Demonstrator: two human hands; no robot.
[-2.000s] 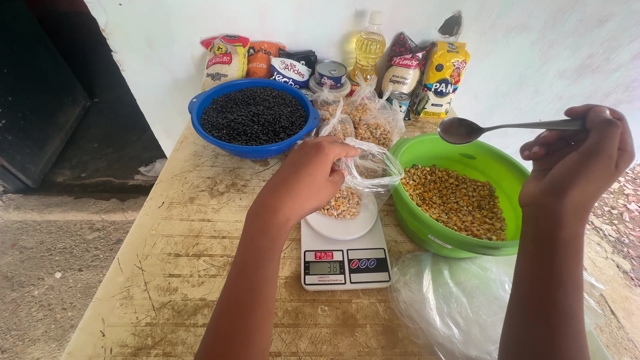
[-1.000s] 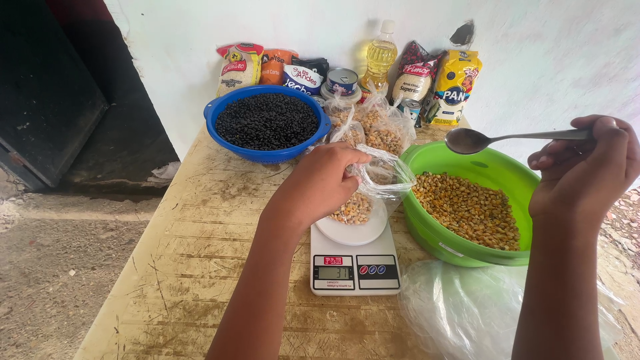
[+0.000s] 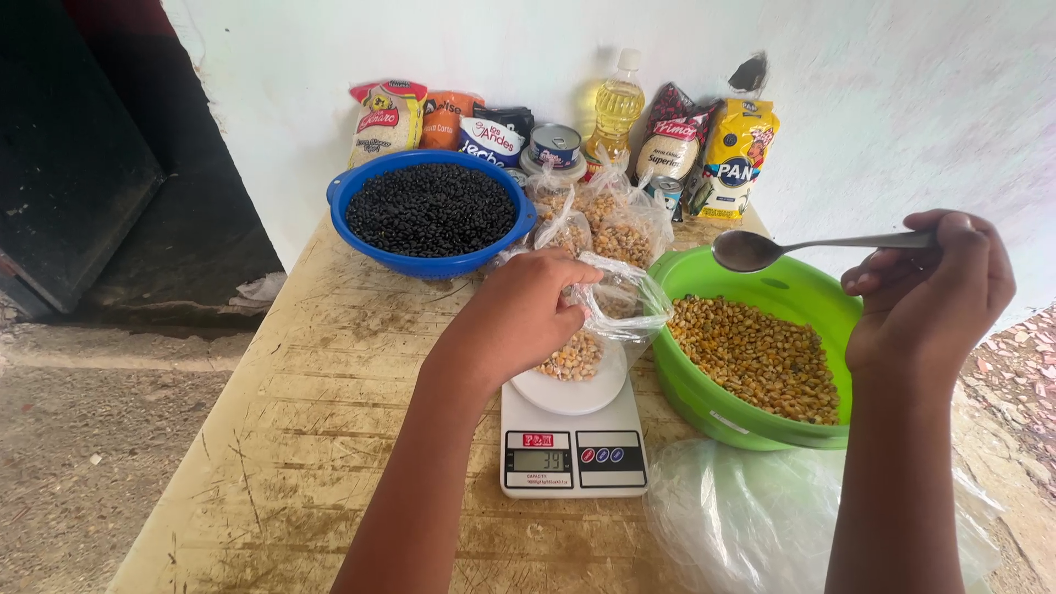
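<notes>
My left hand [image 3: 528, 309] pinches the rim of a clear plastic bag [image 3: 631, 305], keeping its mouth spread. Pale corn kernels [image 3: 572, 359] lie in the bag's bottom, on the round plate of a white digital kitchen scale [image 3: 573, 483], whose display is lit. In my right hand [image 3: 932, 289] is a metal spoon [image 3: 747, 251] by its handle; its bowl looks empty and hangs over the left rim of a green plastic basin [image 3: 693, 396]. Yellow corn kernels [image 3: 755, 359] fill the lower part of that basin.
A blue colander [image 3: 429, 264] of black beans stands back left. Tied bags of corn [image 3: 615, 231] sit behind the scale. Food packets, cans and an oil bottle [image 3: 619, 107] line the wall. Loose clear plastic bags [image 3: 742, 520] lie at the front right of the worn table [image 3: 330, 412].
Both hands keep nearly the same pose, the left on the bag and the right with the spoon raised. The view has shifted slightly.
</notes>
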